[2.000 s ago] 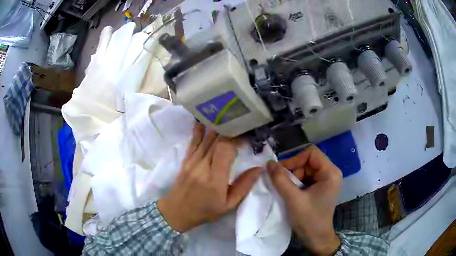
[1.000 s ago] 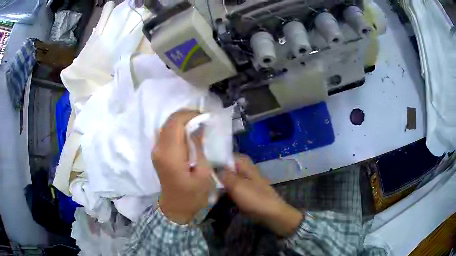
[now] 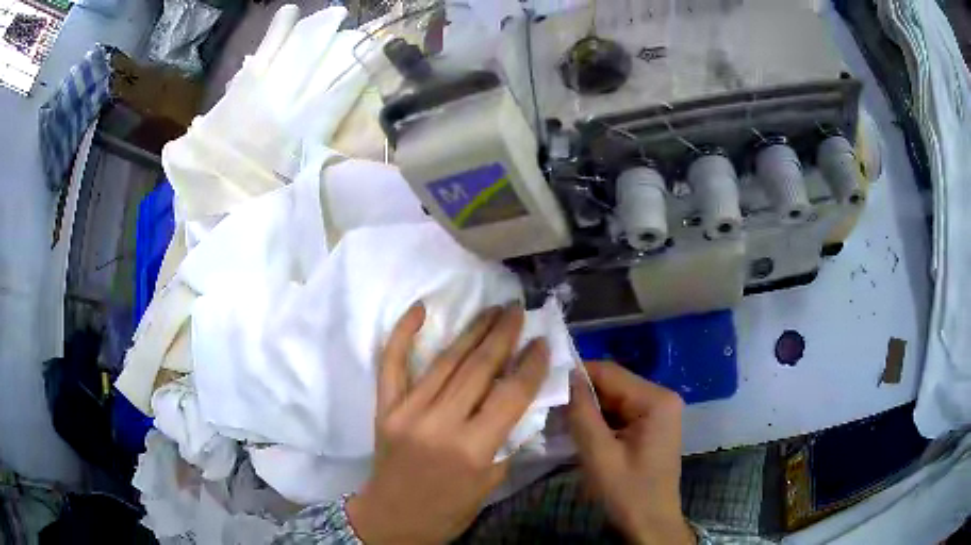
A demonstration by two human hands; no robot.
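The white garment body [image 3: 287, 298] lies bunched left of and in front of the overlock machine [image 3: 681, 117]. My left hand [image 3: 447, 415] lies flat on it with fingers spread, pressing the cloth near the needle area. My right hand [image 3: 628, 442] pinches the edge of a white cloth band [image 3: 552, 373] between thumb and finger, just in front of the presser foot area [image 3: 548, 282]. The cloth edge reaches up to the foot. The needle itself is hidden under the labelled cover [image 3: 479, 192].
The blue plate [image 3: 681, 357] is right of the foot. Four tension dials [image 3: 713, 197] line the machine front. Cream pieces [image 3: 229, 144] are heaped at left, beside a blue crate [image 3: 155, 240]. Stacked white layers [image 3: 953, 213] lie at the right edge.
Since one second ago, my left hand has gone from holding up the small folded band to lying flat on the cloth. My right hand has moved right and up, bringing the band edge to the foot.
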